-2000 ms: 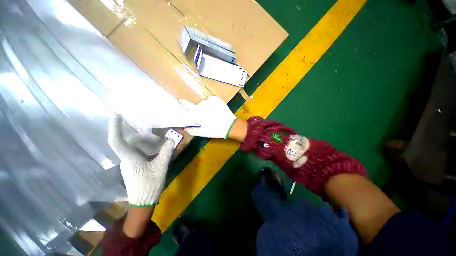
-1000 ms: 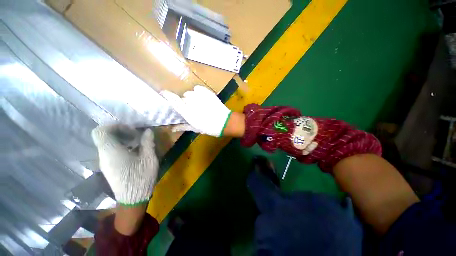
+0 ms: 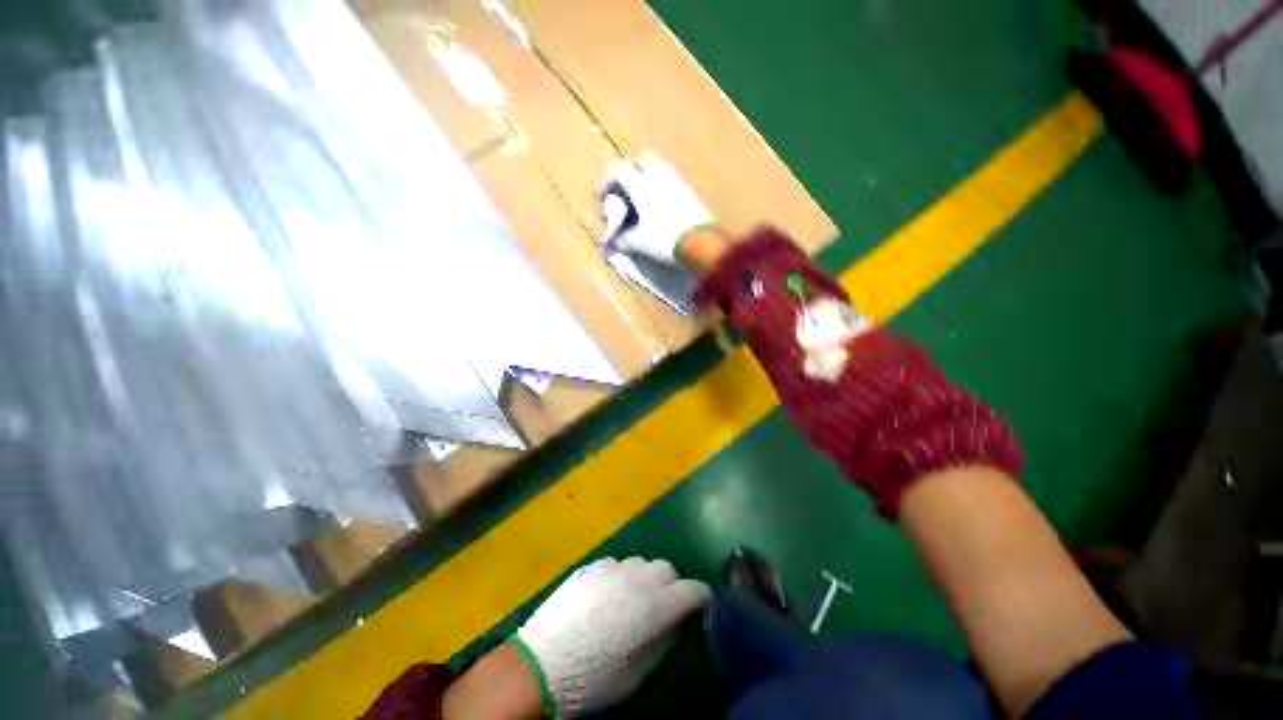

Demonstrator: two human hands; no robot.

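Nested rows of silver sheet-metal parts (image 3: 324, 267) lie on a tan cardboard sheet (image 3: 732, 155), their zigzag ends along its near edge. My right hand (image 3: 654, 208), in a white glove, is on the cardboard to the right of the rows. Its fingers are curled round a small bundle of sheet-metal parts (image 3: 656, 281), partly hidden under the hand. My left hand (image 3: 605, 633), also in a white glove, is at the bottom centre beside my knee, off the rows, fingers extended, with nothing seen in it; its palm is hidden.
The green floor (image 3: 901, 85) has a yellow line (image 3: 563, 492) running diagonally past the cardboard. A red and black object (image 3: 1147, 113) is at the upper right. A small pale strip (image 3: 830, 601) lies on the floor near my shoe (image 3: 757, 577). Dark equipment stands at the right edge.
My left hand has left the rows and moved down by my knee. My right hand has moved from the row end to the loose bundle and taken hold of it. The view has shifted.
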